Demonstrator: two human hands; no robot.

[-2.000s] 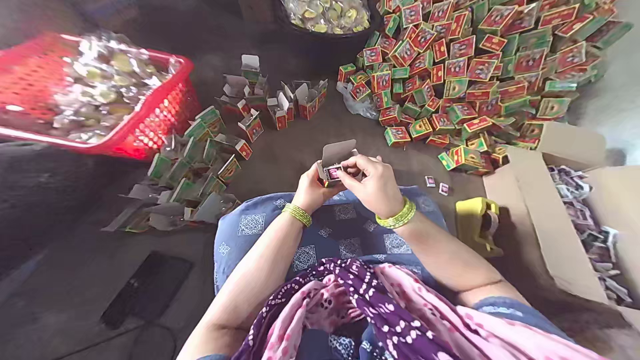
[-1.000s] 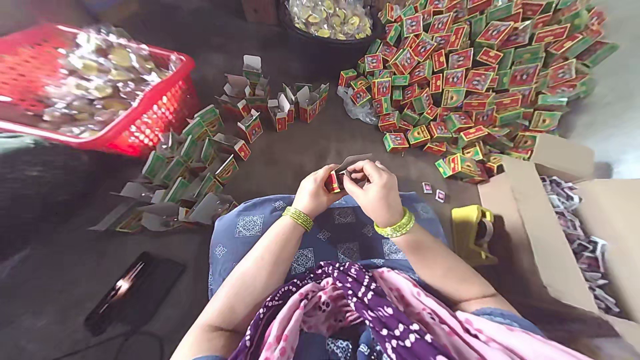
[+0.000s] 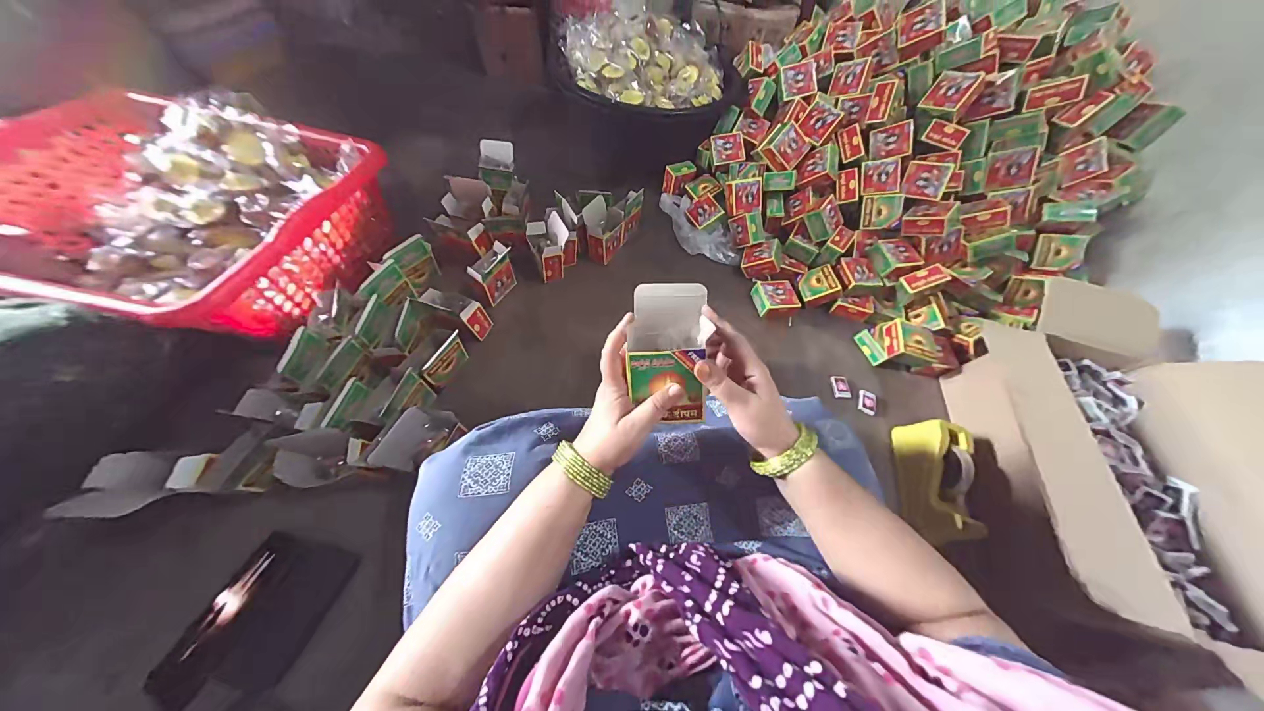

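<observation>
A small green and red printed carton (image 3: 667, 380) with its top flap raised is held above my lap. My left hand (image 3: 624, 405) grips its left side, thumb across the printed front. At the right side, my right hand (image 3: 739, 380) has its fingers on the carton's upper edge and side. Whatever lies inside the carton is hidden from this angle. Two small pink and white packets (image 3: 853, 394) lie on the floor to the right of the hands.
Opened cartons (image 3: 370, 346) stand at left beside a red plastic basket (image 3: 326, 237) of wrapped pieces. Behind are a dark tub (image 3: 642, 104) of wrapped pieces and a heap of cartons (image 3: 928, 178). A yellow tape dispenser (image 3: 928, 484) and a cardboard box (image 3: 1037, 474) are at right; a phone (image 3: 227, 602) lies at lower left.
The carton has been turned so that its green printed front faces me, with the flap upright. My right fingers have moved from its top opening to its right side.
</observation>
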